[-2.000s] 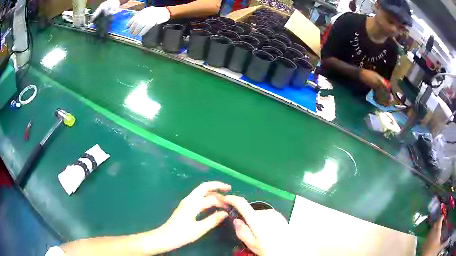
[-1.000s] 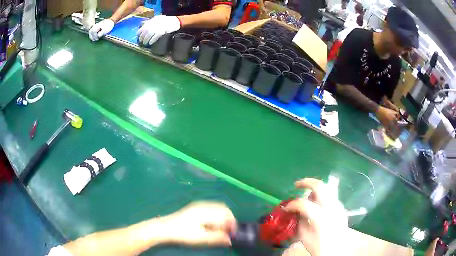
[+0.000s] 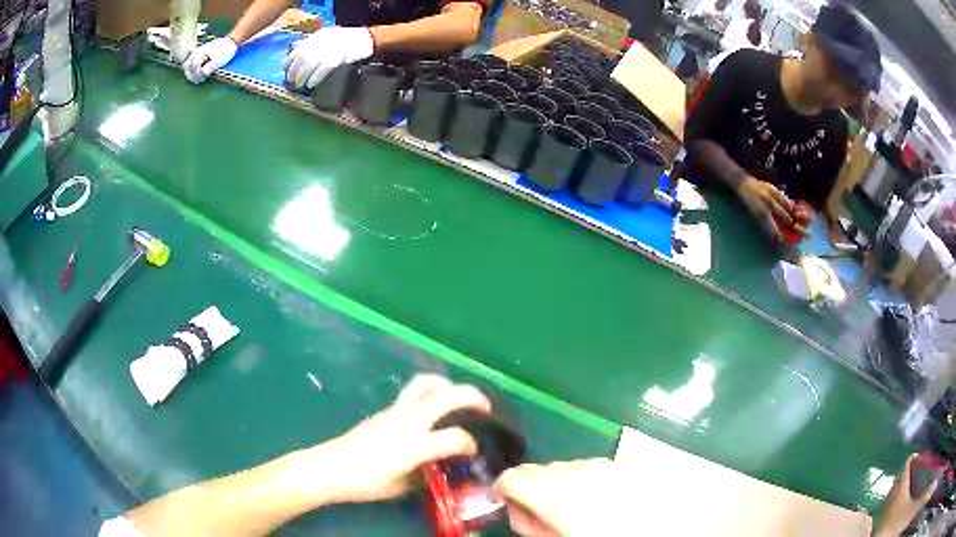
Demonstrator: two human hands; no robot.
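A part-built unit [image 3: 453, 497], with a red part and a dark cylindrical part, is tilted low in the middle of the view. My left hand [image 3: 404, 441] is bare and grips it from the left, fingers over the dark part. My right hand [image 3: 550, 503] is bare and at its right side, fingertips against the red part. The unit is blurred and cut off by the bottom edge. Whether my right fingers pinch a small piece cannot be told.
A mallet [image 3: 103, 296], red screwdriver [image 3: 69, 269], wrapped white bundle [image 3: 185, 355] and coiled white cable [image 3: 71, 196] lie left. A cardboard sheet [image 3: 734, 493] lies right. Black housings [image 3: 553, 157] stand on a blue mat [image 3: 629, 222] across the belt. Two people work opposite.
The unit has moved left and is turned, its red part now towards the bottom edge. My right hand has moved left and down. My left hand now holds the dark part.
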